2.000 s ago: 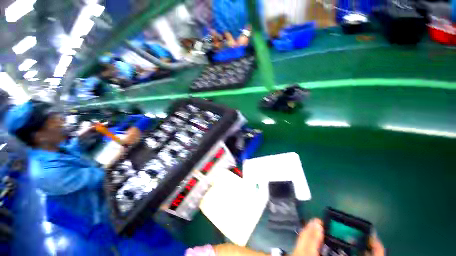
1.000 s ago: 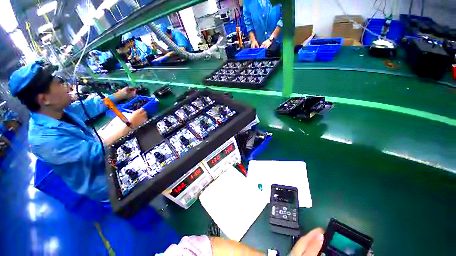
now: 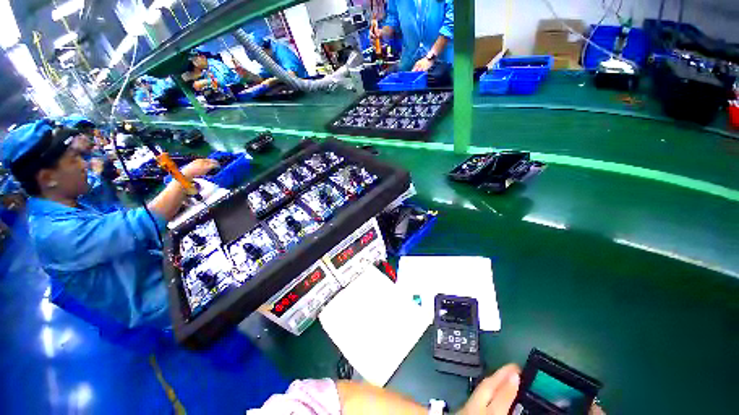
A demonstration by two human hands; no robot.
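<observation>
A black handheld unit (image 3: 557,386) with a lit greenish screen is at the bottom right, cut off by the lower edge. My left hand (image 3: 491,392) grips its left side. Only a fingertip of my right hand (image 3: 597,408) shows at its right edge; the rest is out of the picture. A second handheld unit (image 3: 457,334) lies screen up on the bench just left of my left hand, partly over a white sheet (image 3: 478,280); its screen is lit above round buttons.
A foam tray of circuit boards (image 3: 284,275) rests tilted on power supplies (image 3: 301,301) with red digits. Another sheet (image 3: 377,324) lies beside them. A blue bin (image 3: 418,235) is behind. An open housing (image 3: 496,170) sits by the green strip. A worker (image 3: 89,235) sits left.
The view has steadied and shifted slightly since the earlier frames. The held unit stays in my hands at the bottom right. The left worker's head and arm have moved.
</observation>
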